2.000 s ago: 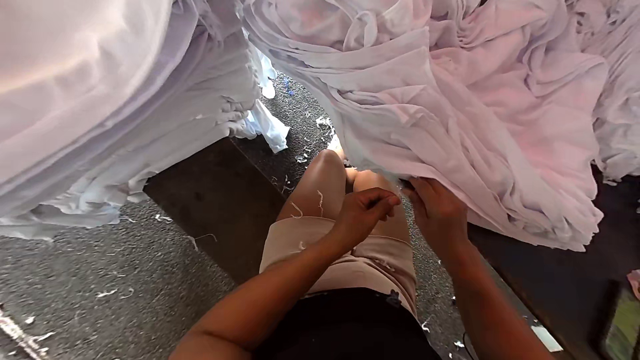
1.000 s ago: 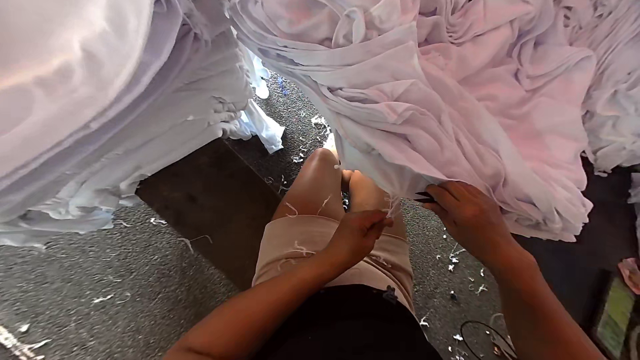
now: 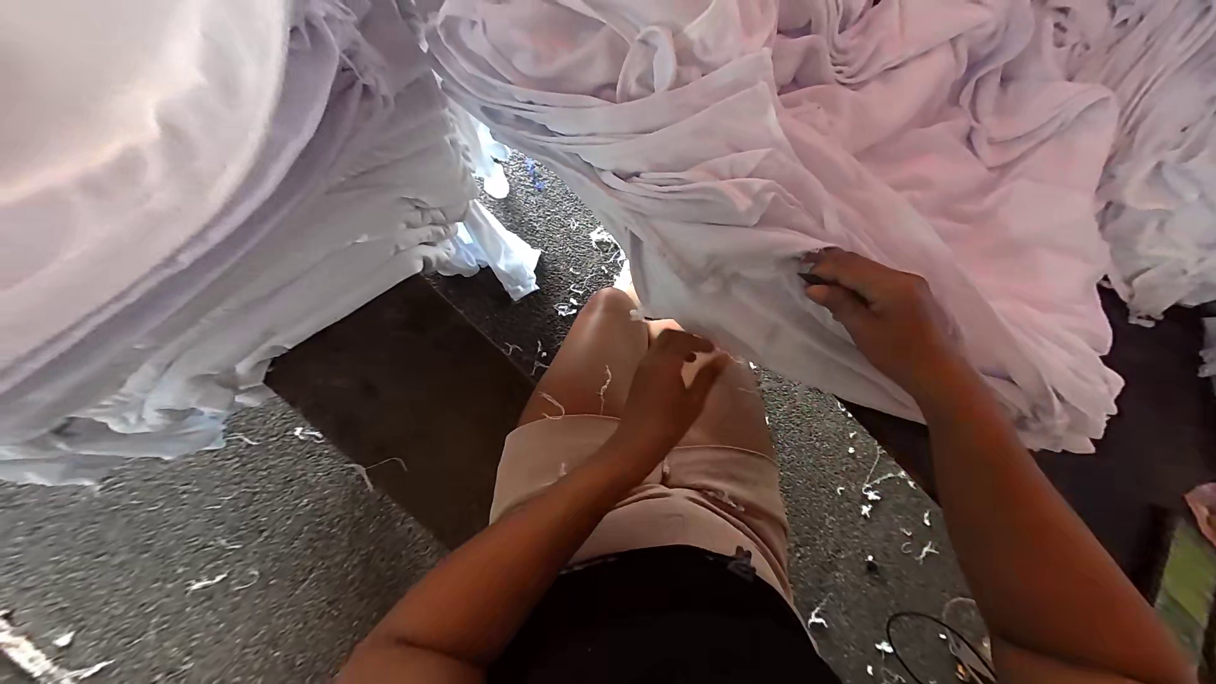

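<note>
A heap of thin, pale pinkish-white fabric (image 3: 855, 171) hangs over the dark surface in front of me, its lower folds reaching my lap. My right hand (image 3: 879, 309) is at the front of this fabric, with a small dark tool (image 3: 812, 278) between thumb and fingers; most of the tool is hidden, so its kind cannot be told. Above my thighs, my left hand (image 3: 679, 375) is partly curled, thumb and index finger apart, just below the cloth's lower edge. Nothing clear shows between its fingers. Loose threads (image 3: 605, 382) lie on my legs.
At the left, a thick stack of white fabric (image 3: 218, 256) overhangs a dark board (image 3: 399, 399). Thread scraps (image 3: 207, 581) litter the rough grey floor (image 3: 313, 532). A thin black cable (image 3: 912, 617) curves at lower right, near a green object (image 3: 1187, 579). More white cloth (image 3: 1159, 190) hangs at far right.
My right hand has moved up along the fabric with the dark tool. A second ago my two hands were close together at the cloth's lower edge; now they are farther apart.
</note>
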